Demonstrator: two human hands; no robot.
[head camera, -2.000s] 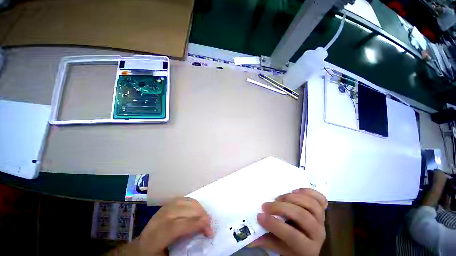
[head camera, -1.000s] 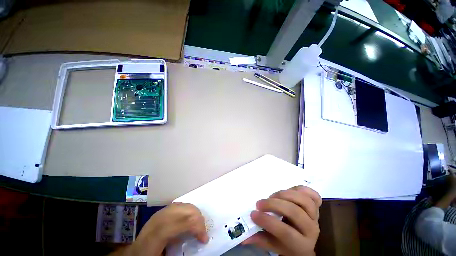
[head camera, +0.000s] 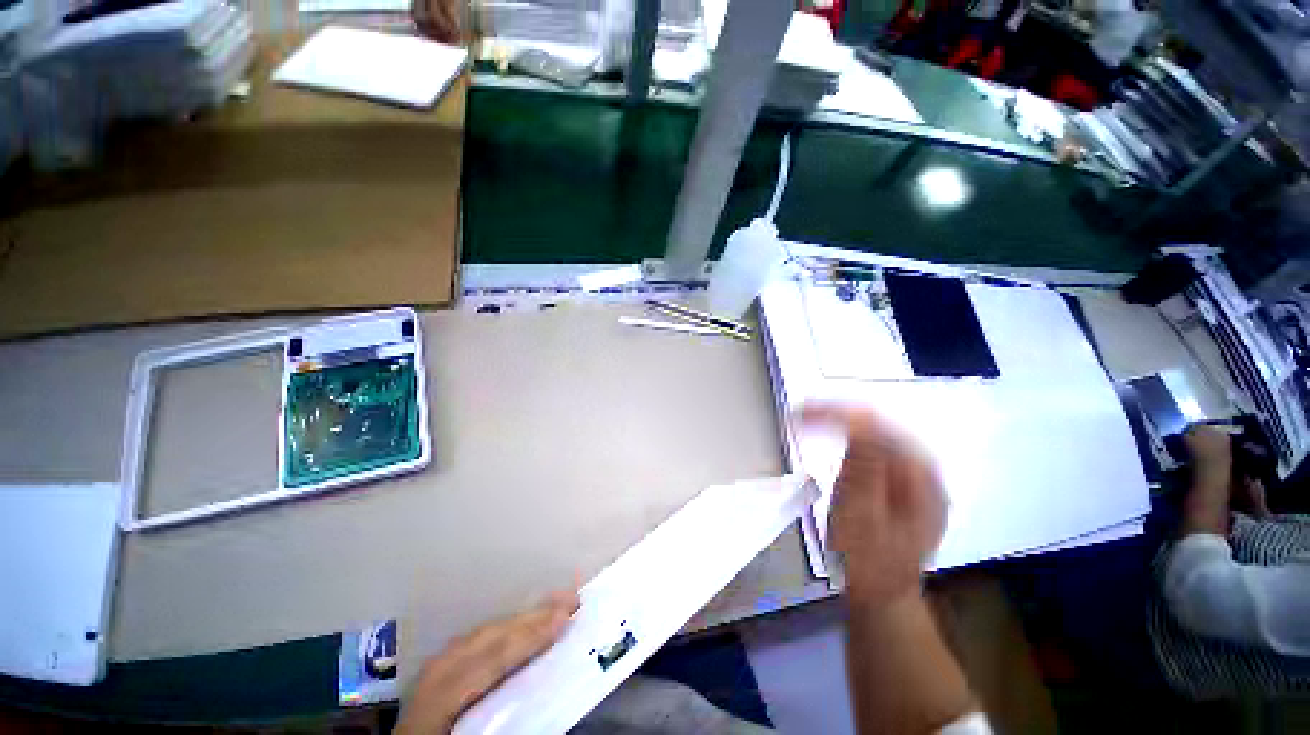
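A closed white unit (head camera: 654, 582), with a small opening showing green and dark parts, is tilted in front of me at the bottom centre. My left hand (head camera: 496, 653) holds its left edge. My right hand (head camera: 888, 503) is raised off the unit, above its right end, blurred, with fingers apart and nothing seen in it. A white front frame (head camera: 132, 438) lies at the left, with an empty window on its left half and a green circuit board (head camera: 352, 417) in its right half.
Another white slab (head camera: 55, 574) lies at far left. Thin sticks (head camera: 687, 325) lie by a squeeze bottle (head camera: 743, 269). White sheets (head camera: 1027, 445) at right bear a back half with a dark panel (head camera: 940, 325). A metal post (head camera: 726, 137) stands behind. Another person's arm (head camera: 1210, 488) is at far right.
My right hand has let go of the white unit and moved up and right. The unit is tilted more steeply. The view has shifted, so the bench things appear lower and further left.
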